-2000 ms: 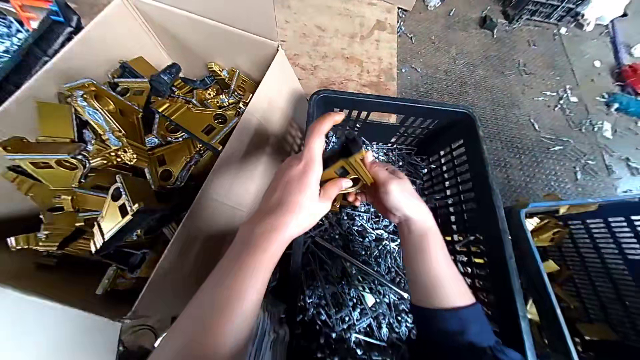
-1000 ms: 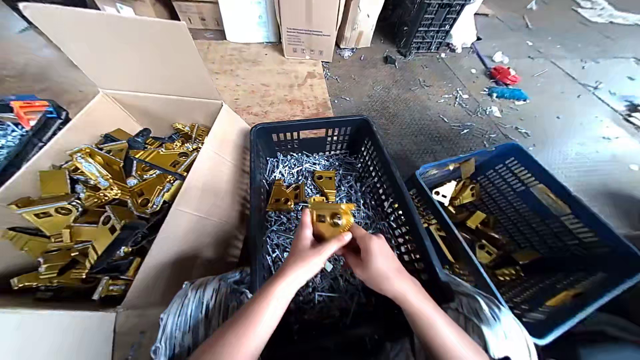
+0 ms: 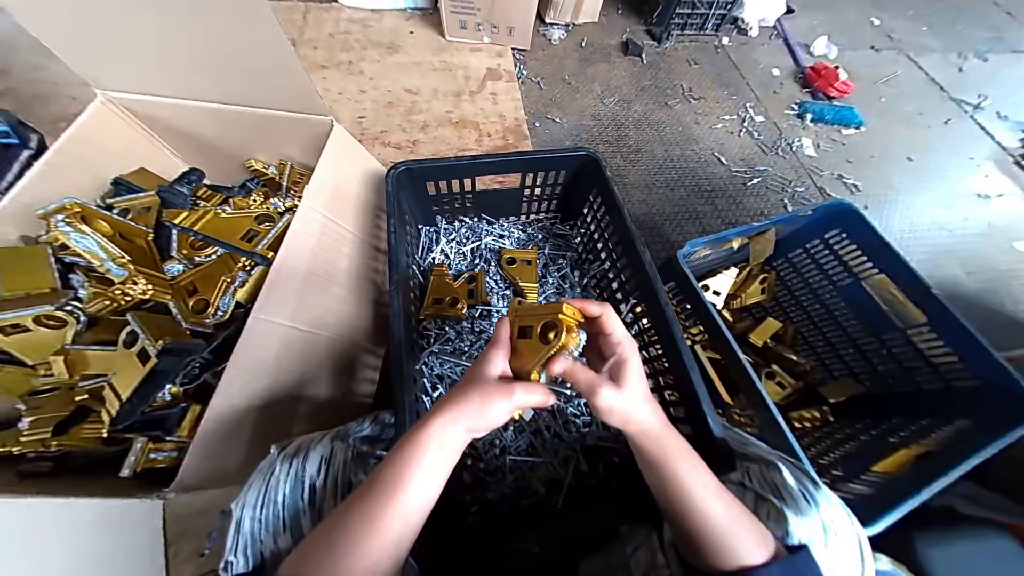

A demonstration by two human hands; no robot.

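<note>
Both my left hand [image 3: 492,388] and my right hand [image 3: 608,368] grip a gold-coloured metal bracket [image 3: 538,336] with a round hole and a square hole, held over a black plastic crate [image 3: 490,164]. Bright silvery material shows along its right edge, by my right fingers. Beneath, the crate holds a thick layer of thin silvery metal pieces [image 3: 456,352]. On that layer lie a gold bracket [image 3: 454,292] at the left and a smaller gold piece [image 3: 520,268] just behind my hands.
On the left, a cardboard box [image 3: 280,360] holds many gold brackets [image 3: 212,232] and black parts. A blue plastic crate [image 3: 904,240] on the right contains more gold pieces [image 3: 764,332]. Metal scraps, a red item [image 3: 828,80] and a blue item [image 3: 830,114] lie on the floor beyond.
Since two seconds ago, the view has shifted right and back. My hands have turned the bracket, whose holed face now shows. It has moved slightly since one second ago.
</note>
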